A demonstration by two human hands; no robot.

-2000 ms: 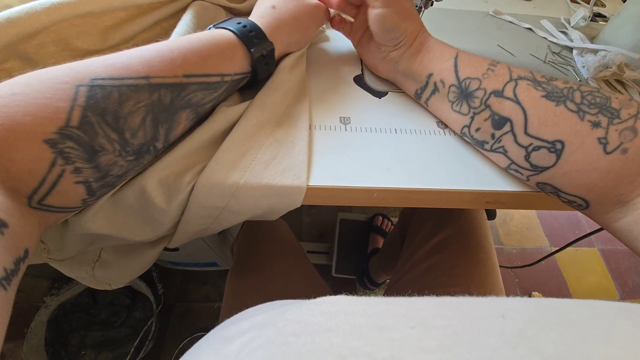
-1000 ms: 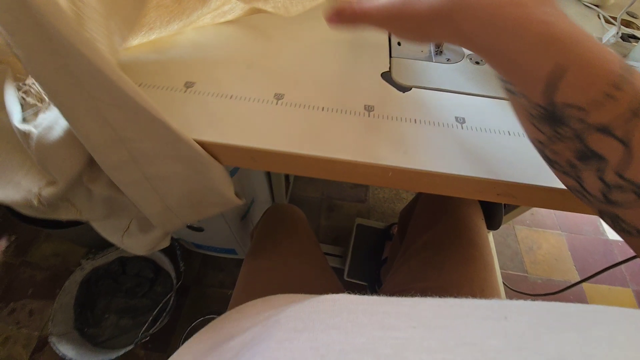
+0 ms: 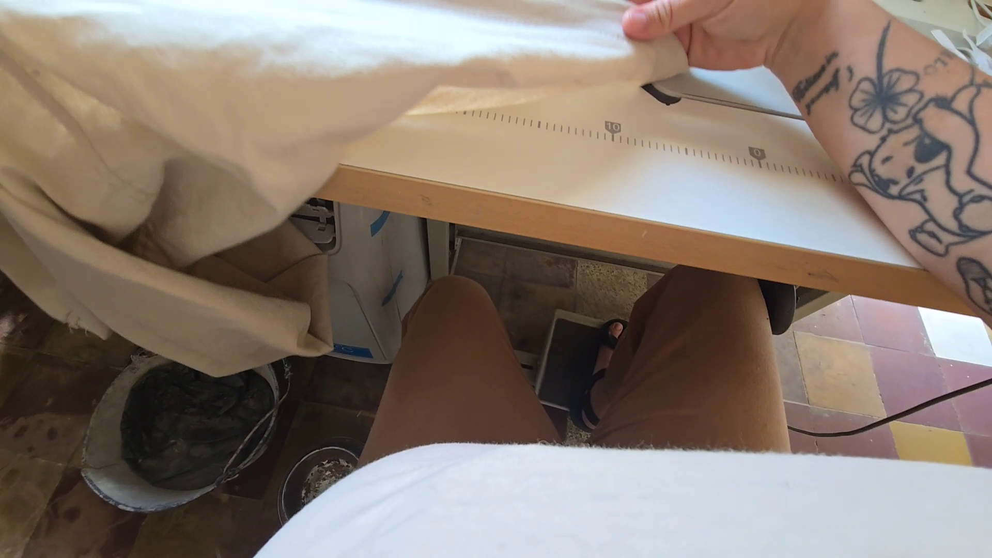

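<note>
My right hand (image 3: 709, 29) is at the top edge of the head view, its thumb and fingers closed on the corner of a large beige cloth (image 3: 256, 85). From there the cloth spreads left over the white sewing table (image 3: 496, 155) and hangs in folds off its front edge. Just below the held corner, part of the sewing machine's flat metal bed (image 3: 748, 87) shows, with a black piece (image 3: 661, 94) at its edge. My left hand is out of view.
A printed ruler scale runs along the wood-edged table. Below, a metal bucket (image 3: 101, 457) with a dark liner stands left, near a round container (image 3: 291, 488) and a white machine housing (image 3: 372, 287). My foot rests by a pedal (image 3: 570, 360). A black cable (image 3: 891, 418) crosses the tiles at right.
Two seconds ago both hands were near each other at the top; my left hand is now out of view. The cloth now spreads further right across the table, to my right hand.
</note>
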